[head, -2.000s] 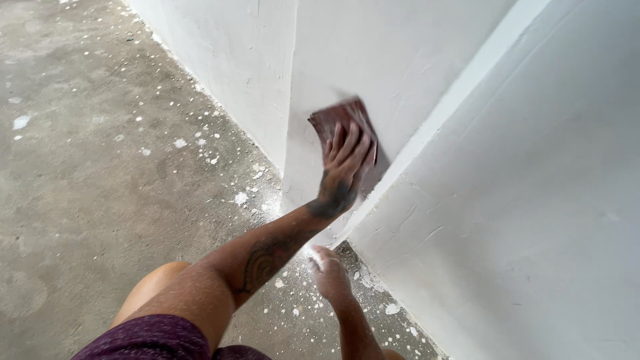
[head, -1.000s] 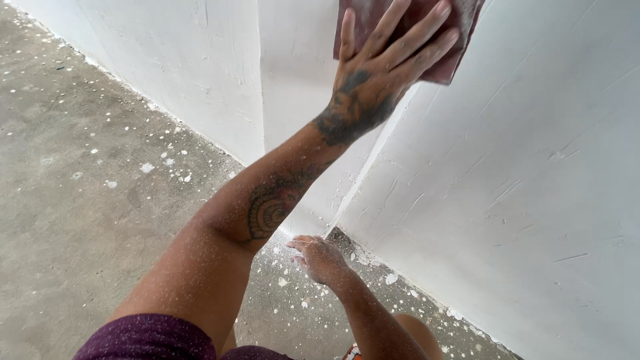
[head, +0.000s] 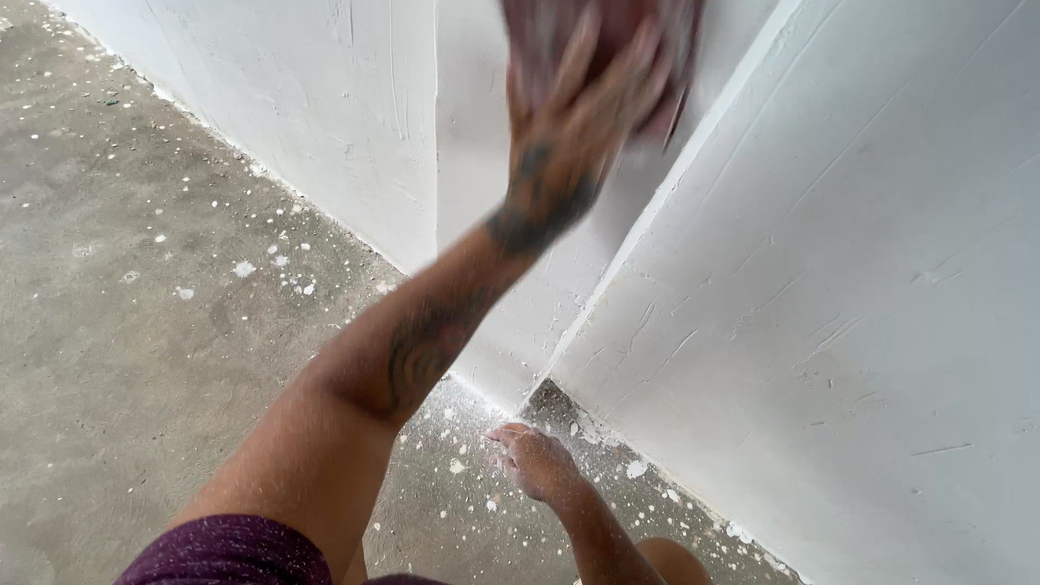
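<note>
My left hand (head: 565,122), tattooed and blurred, presses a dark red sheet of sandpaper (head: 601,49) against the narrow white plastered wall face (head: 475,122). Its fingers are spread over the sheet, whose top runs out of view. Low down, my right hand (head: 532,463) is beside the foot of the wall edge (head: 597,296), with nothing seen in it. White dust coats its fingertips, which point left and are slightly apart. Whether they touch the wall cannot be told.
Plastered wall surfaces stand at left (head: 284,106) and right (head: 853,325), the right one bearing scratches and trowel marks. The grey concrete floor (head: 162,390) is spotted with white splashes. A dark floor patch (head: 552,402) lies at the wall's foot.
My left hand and the sandpaper have moved up the wall face from their place two seconds ago. My right hand stays low by the wall's foot.
</note>
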